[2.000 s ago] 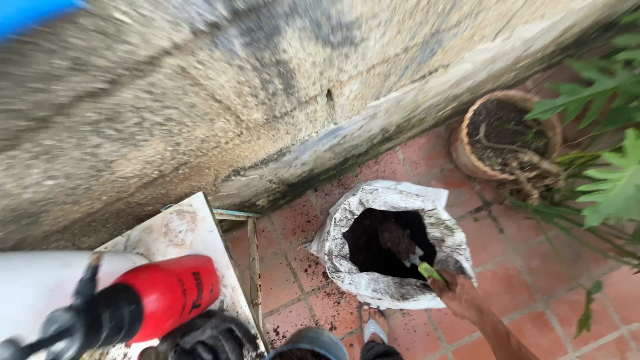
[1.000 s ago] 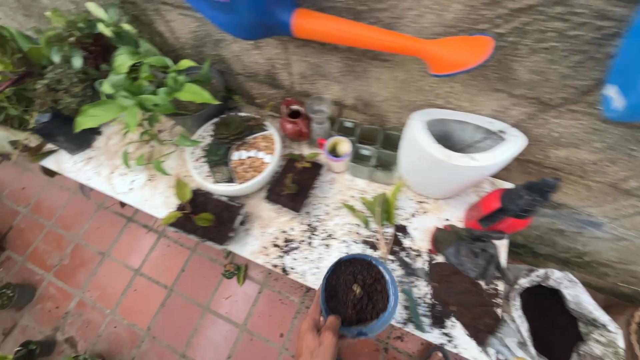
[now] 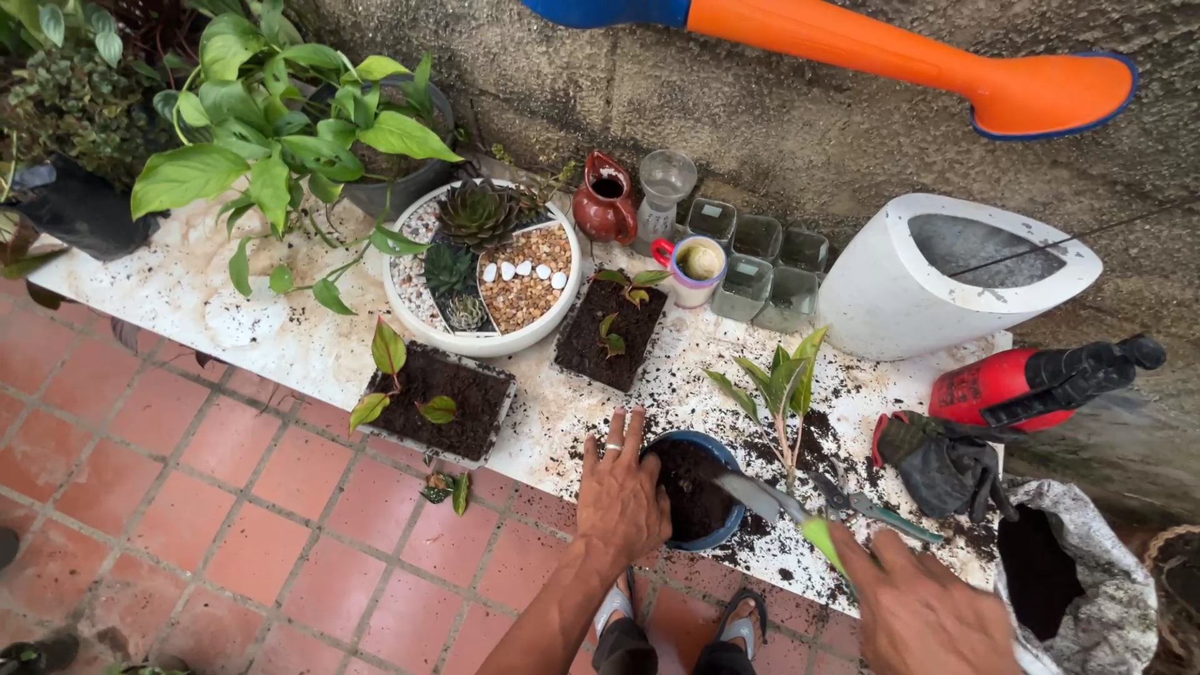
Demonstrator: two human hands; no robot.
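Observation:
My left hand (image 3: 619,497) rests on the left rim of a blue round pot (image 3: 734,530) holding dark soil, fingers spread on the table. My right hand (image 3: 914,595) grips the green handle of a garden trowel (image 3: 755,494), its metal blade over the pot's soil. Behind the pot, a leafy plant cutting (image 3: 783,394) is on the soil-strewn white table (image 3: 525,427). Pruning shears (image 3: 872,506) lie right of the pot, beside dark gloves (image 3: 942,459). Two rectangular trays of soil with small seedlings, one nearer (image 3: 445,403) and one farther (image 3: 614,328), are to the left.
A round succulent planter (image 3: 422,314), red jug (image 3: 600,211), painted mug (image 3: 696,272), clear plastic cups (image 3: 787,295), white vase-like planter (image 3: 872,291) and red spray bottle (image 3: 984,389) stand on the table. A soil sack (image 3: 1116,591) is at the right; an orange-and-blue object (image 3: 881,47) hangs above.
The blue pot, held by its side one second ago, now has my left hand at its rim. My right hand and the trowel have come over the table; two seconds ago they were at the soil sack.

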